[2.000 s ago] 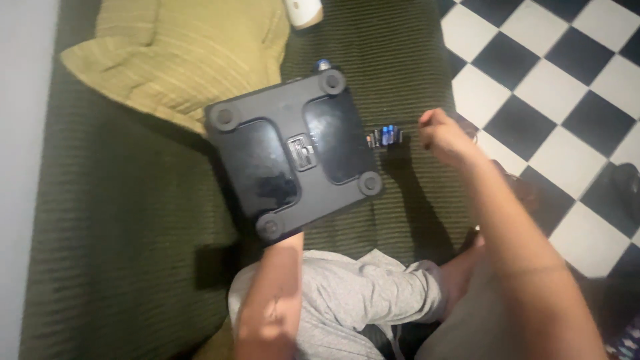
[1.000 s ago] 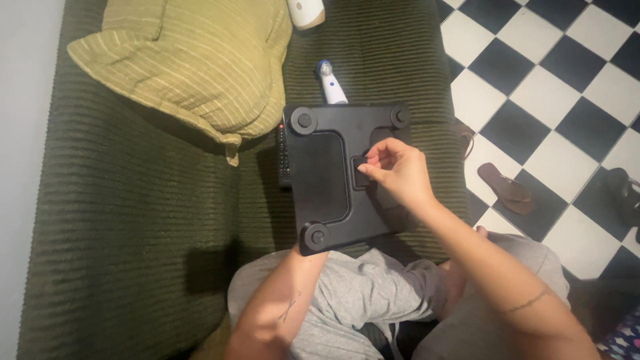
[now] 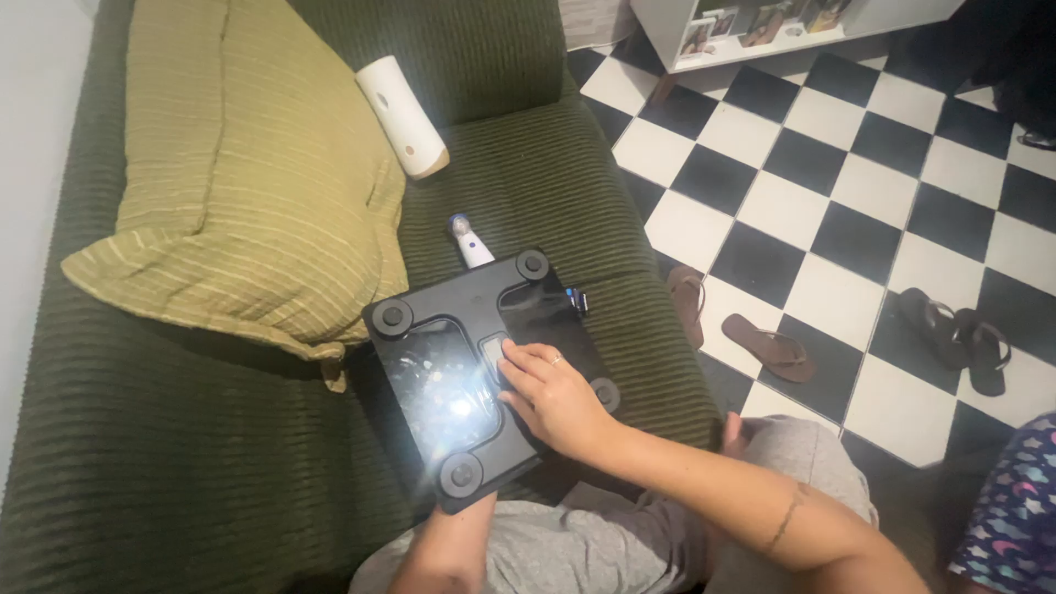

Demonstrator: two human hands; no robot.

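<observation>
A black bathroom scale (image 3: 483,371) is held underside up over the sofa, its round feet showing at the corners. My left hand is beneath its near edge and hidden by it; only the wrist and forearm show. The fingertips of my right hand (image 3: 553,396) touch the scale's underside beside the small battery compartment (image 3: 495,351) at its middle. Light glares off the glossy panel nearest me. Small batteries (image 3: 578,300) lie on the sofa, partly hidden by the scale's right edge. An electric toothbrush (image 3: 473,243) shows just beyond the far edge.
A yellow-green striped cushion (image 3: 264,181) and a white cylindrical device (image 3: 404,120) rest on the green corduroy sofa (image 3: 569,206). Sandals (image 3: 771,346) lie on the checkered floor (image 3: 825,190). A white shelf unit (image 3: 767,49) stands at the back. Patterned fabric (image 3: 1011,511) shows at lower right.
My right hand was away from the scale two seconds ago, near the batteries, then came to the compartment, where it still is. The view has shifted, showing more of the floor.
</observation>
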